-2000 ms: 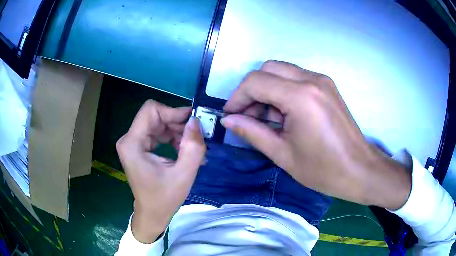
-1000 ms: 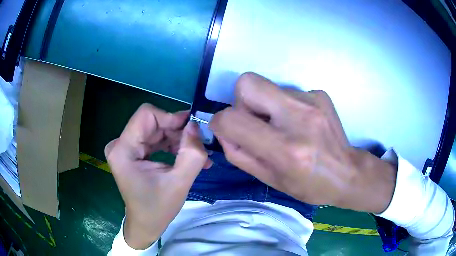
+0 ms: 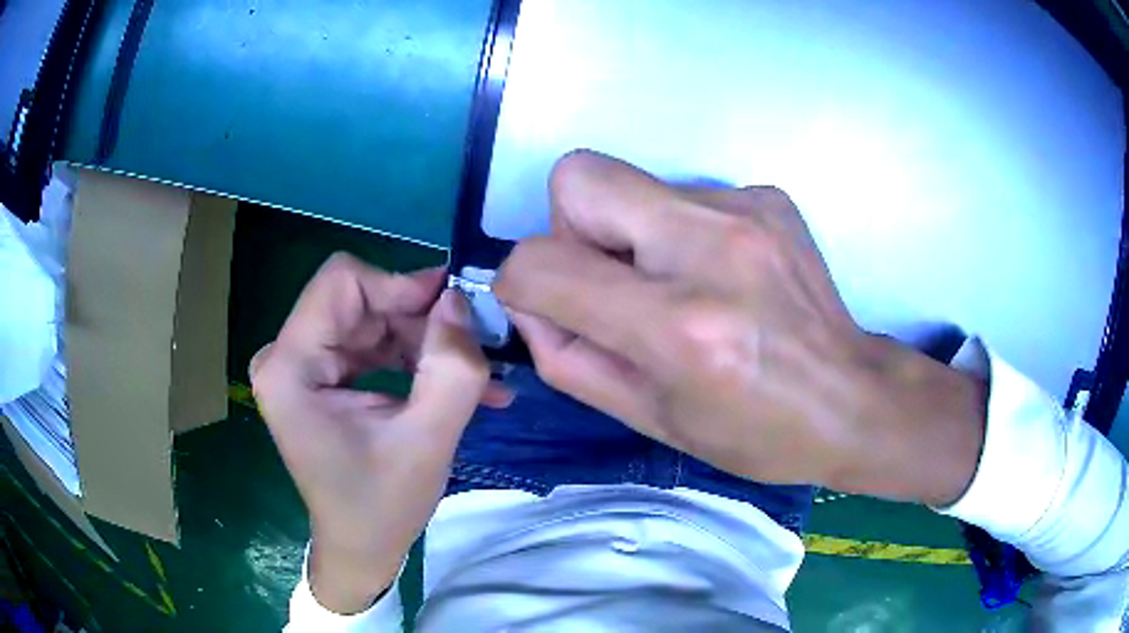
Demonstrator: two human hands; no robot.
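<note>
A display panel [image 3: 768,136] with a pale glowing face and a thin black frame [image 3: 478,148] lies in front of me, its near left corner over my lap. A small silver corner plate [image 3: 487,317] sits at that corner. My left hand [image 3: 378,396] pinches the corner's left edge between thumb and index finger. My right hand [image 3: 731,346] is closed over the right side of the plate, fingertips together at its edge. Whether it holds a thin tool is hidden by the fingers.
The green bench top [image 3: 285,111] lies left of the panel. Another black-rimmed panel [image 3: 35,136] is at the far left. An open cardboard box [image 3: 121,359] with white sheets [image 3: 35,427] stands left. Yellow-black tape [image 3: 885,549] marks the green floor.
My right hand has turned so its back covers the fingertips and part of the plate. The thin tool seen at its fingers earlier is hidden. My left hand keeps its pinch; the view has shifted slightly.
</note>
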